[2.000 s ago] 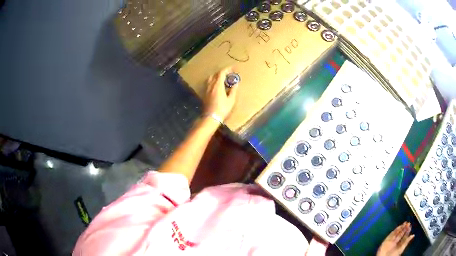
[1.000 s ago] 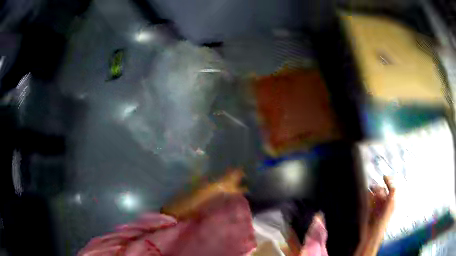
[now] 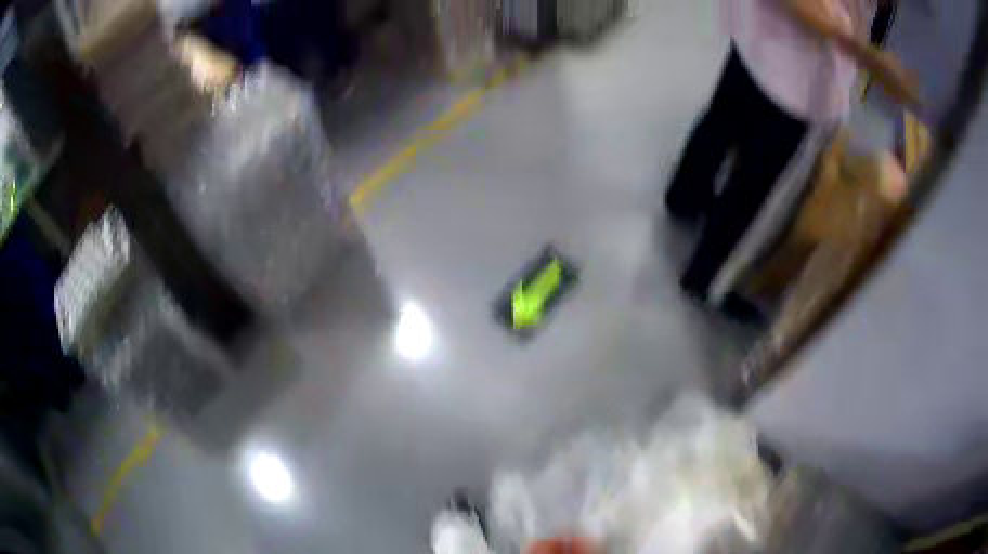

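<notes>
Neither of my hands shows in the head view; the frame is blurred. Nearest in front of me at the bottom is a pale, crumpled mass (image 3: pixel 672 476) that looks like clear plastic bag material on the grey floor. A small reddish-orange patch (image 3: pixel 563 544) and a small white shape (image 3: pixel 457 532) lie at the bottom edge; I cannot tell what they are. The bench, boards and round units are not in view.
A person in a pink top and dark trousers (image 3: pixel 720 162) stands at upper right beside brown cardboard (image 3: pixel 829 222). A green arrow marking (image 3: pixel 540 292) and yellow tape (image 3: pixel 433 130) are on the floor. Plastic-wrapped stacks (image 3: pixel 255 195) and a dark post (image 3: pixel 173 233) stand at left.
The view has swung left from the bench to the floor and aisle. The marked cardboard, white tray and my hands have left the picture. A person and wrapped stacks now show.
</notes>
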